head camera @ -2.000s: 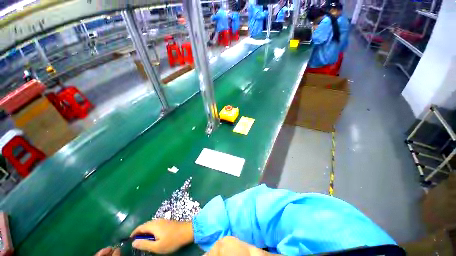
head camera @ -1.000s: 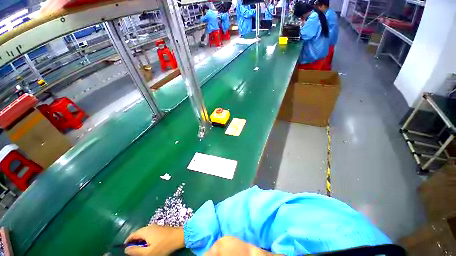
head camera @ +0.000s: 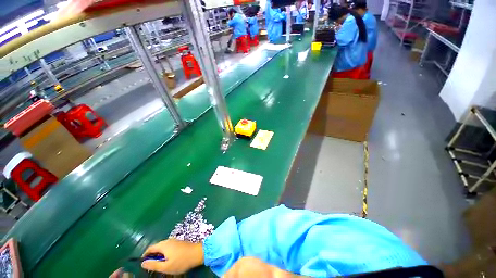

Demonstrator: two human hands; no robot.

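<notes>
My right hand [head camera: 175,256] is closed around a small hand tool with a dark blue handle [head camera: 153,257]; its dark tip points left. A heap of small silvery parts [head camera: 191,225] lies on the green belt [head camera: 157,184], just beyond my right hand. Of my left hand [head camera: 116,273] only blurred fingertips show at the bottom edge, left of the tool tip. Whether they hold a part cannot be told. Another skin-coloured shape at the bottom centre is unclear.
A salmon-red tray [head camera: 17,256] with silvery parts is cut off at the lower left. A white card [head camera: 236,180], white scrap [head camera: 186,189], yellow stop box [head camera: 245,128] and yellow label [head camera: 262,139] lie beyond the heap. A metal post [head camera: 209,76] stands beside the box. People in blue sit farther off.
The camera view has shifted slightly. My left fingertips, out of sight one second ago, show at the bottom edge again. My right hand still holds the tool beside the heap.
</notes>
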